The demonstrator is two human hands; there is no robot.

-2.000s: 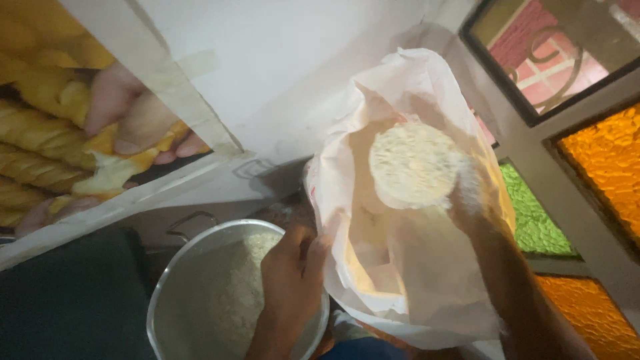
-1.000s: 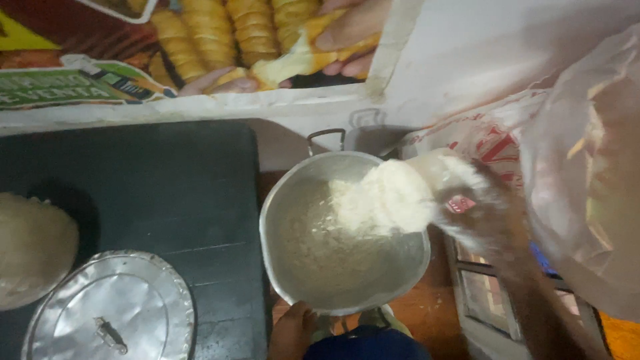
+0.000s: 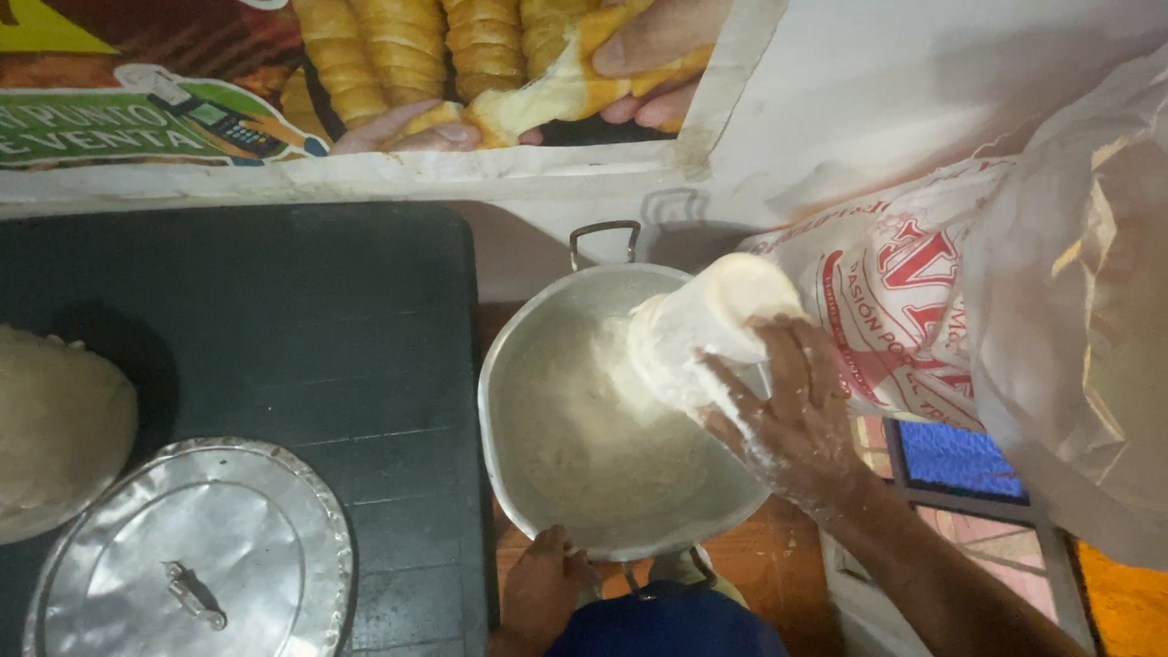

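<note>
My right hand (image 3: 789,415), dusted with flour, holds a white plastic container (image 3: 707,328) tipped over the right side of a large metal pot (image 3: 507,365). Flour (image 3: 630,365) falls from its mouth into the pot, where pale flour (image 3: 593,456) lies. The near rim of the pot is gripped by my left hand (image 3: 547,579), its fingertips at the edge. To the right stands a large printed flour sack (image 3: 912,292) with its top open, close to my right forearm.
A dark table (image 3: 365,347) is left of the pot, bearing a round metal lid (image 3: 196,547) and a pale rounded mass (image 3: 55,429). A food poster (image 3: 438,82) hangs on the wall behind. The pot's far handle (image 3: 605,239) sticks up near the wall.
My right hand has moved the filled container from inside the sack to over the pot and tipped it. My left hand has gone from the sack to the pot's rim. The view has swung right to left.
</note>
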